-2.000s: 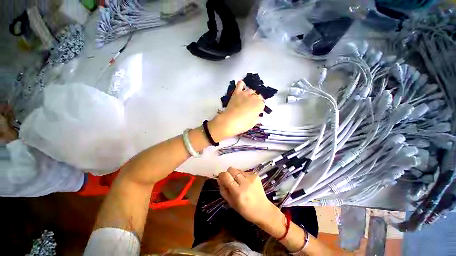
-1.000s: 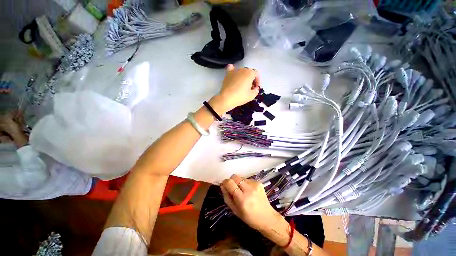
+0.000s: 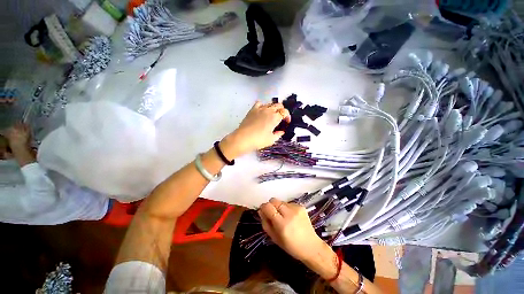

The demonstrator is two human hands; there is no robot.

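Note:
My left hand (image 3: 264, 125) is bare and its fingertips are at the left side of a heap of black sleeves (image 3: 297, 119). Whether it pinches a sleeve is hidden. My right hand (image 3: 287, 227) is at the bench's front edge, its fingertips pinched with thin strands at them. Sleeved cables with black bands (image 3: 347, 192) lie to its right, their wire ends (image 3: 253, 241) hanging over my dark lap. Unsleeved cables (image 3: 339, 159) lie in a row in front of the heap, their dark, purplish wires (image 3: 285, 153) pointing left.
Grey cables with moulded connectors (image 3: 454, 123) fan out at right. A black curved item (image 3: 257, 51) stands behind the heap. A clear bag (image 3: 327, 31) is at the back. A white bag (image 3: 97, 146), red stool (image 3: 201, 221) and another person's sleeve (image 3: 49, 192) are at left.
My left hand has moved from above the heap, down and left, to its left side. More of the sleeves show. My right hand stays near the front edge.

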